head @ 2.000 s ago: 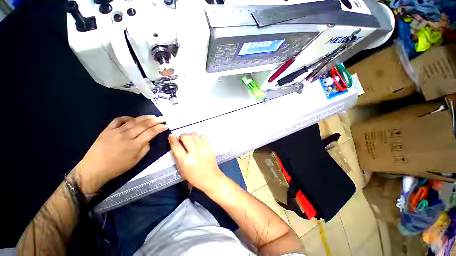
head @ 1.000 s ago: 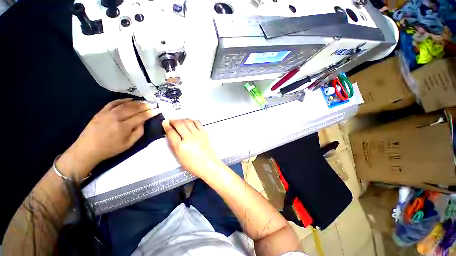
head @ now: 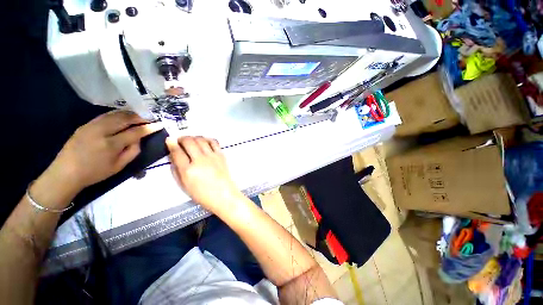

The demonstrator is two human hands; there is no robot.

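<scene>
Black fabric [head: 153, 148] lies on the sewing machine table, its edge running under my hands to the presser foot [head: 176, 113]. My left hand [head: 98, 149] lies flat on the fabric left of the foot, fingertips close to the needle area. My right hand [head: 199, 170] rests with bent fingers at the fabric's right edge, just in front of the foot. The fingertips of both hands are near each other. The needle tip is too small to make out.
The machine head [head: 205, 36] with its lit control panel [head: 292, 68] stands behind my hands. A green tool [head: 281, 112] lies on the bed. Small scissors [head: 377, 107] lie at the table's right end. Cardboard boxes [head: 452, 179] stand to the right.
Both hands have moved up towards the presser foot along with the fabric edge. More of the pale table shows in front of the left hand. The whole view has shifted.
</scene>
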